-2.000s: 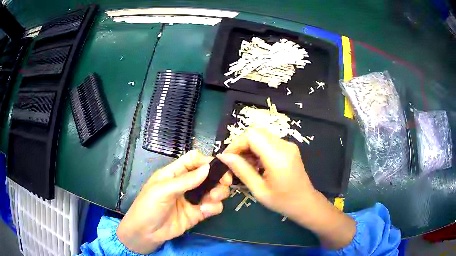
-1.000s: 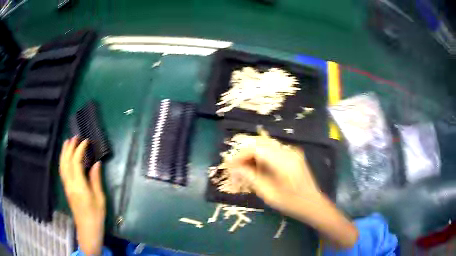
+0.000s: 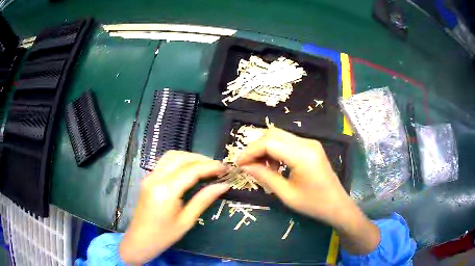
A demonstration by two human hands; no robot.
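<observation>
My left hand [image 3: 174, 200] and my right hand [image 3: 299, 174] meet fingertip to fingertip over the near black tray [image 3: 333, 150]. Thin pale strips show at the pinched fingertips of my right hand. Blur and the heap behind hide whether my left fingers hold anything. Pale strips [image 3: 245, 137] are heaped in the near tray, partly covered by my right hand. Longer pale strips [image 3: 268, 80] are heaped in the far black tray [image 3: 317, 72]. A block of black housings with a pale line down it [image 3: 172, 124] lies left of the trays.
A smaller all-black housing stack [image 3: 87, 129] lies further left, beside a long black compartment tray [image 3: 36, 109]. Loose strips [image 3: 242, 215] lie in front of the near tray. Clear bags [image 3: 380, 137] and a dark stick lie right. A white crate [image 3: 36, 234] is below left.
My left hand has moved right from the all-black stack to meet my right hand. A second before that, both hands held a dark piece, which is not visible now. The view has shifted.
</observation>
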